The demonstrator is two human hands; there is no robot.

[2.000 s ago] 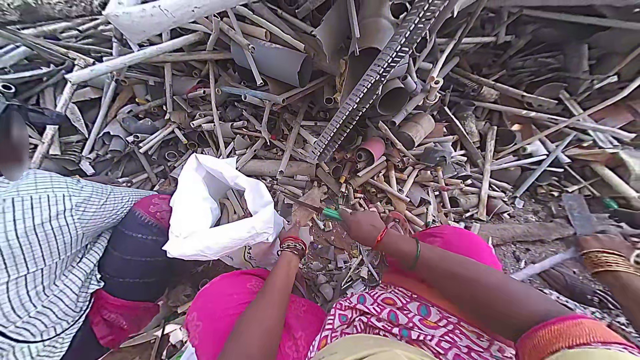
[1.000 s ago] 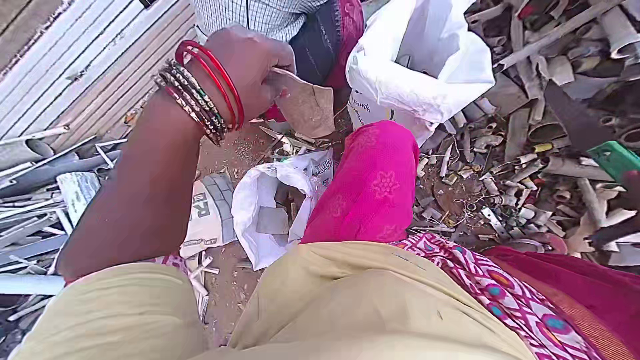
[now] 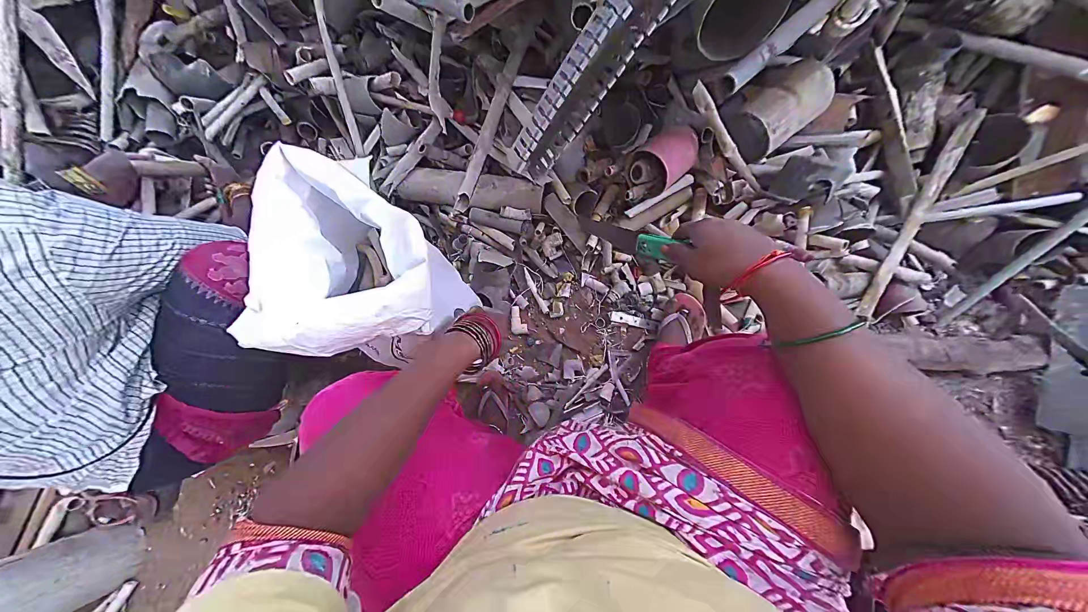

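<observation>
My right hand (image 3: 722,252) is closed around the green handle (image 3: 656,246) of a blade whose dark flat part points left over the scrap. Beside the right edge of a white woven sack (image 3: 340,327) is my left hand (image 3: 489,331), near small scrap pieces; its fingers are mostly hidden behind the wrist and bangles, so what it holds does not show. The sack stands open at the top with pieces of pipe (image 3: 371,262) inside. Small broken bits of plastic pipe (image 3: 557,306) lie on the ground between my two hands.
A heap of pipes and scrap spans the far side, with a pink pipe piece (image 3: 667,159) and a slotted channel (image 3: 569,89) jutting toward me. A person in a striped shirt (image 3: 76,331) sits close at left. A wooden log (image 3: 969,353) lies at right.
One second ago my left hand held a flat brown piece up at my left; now it is down beside the white sack. The view has swung back toward the heap.
</observation>
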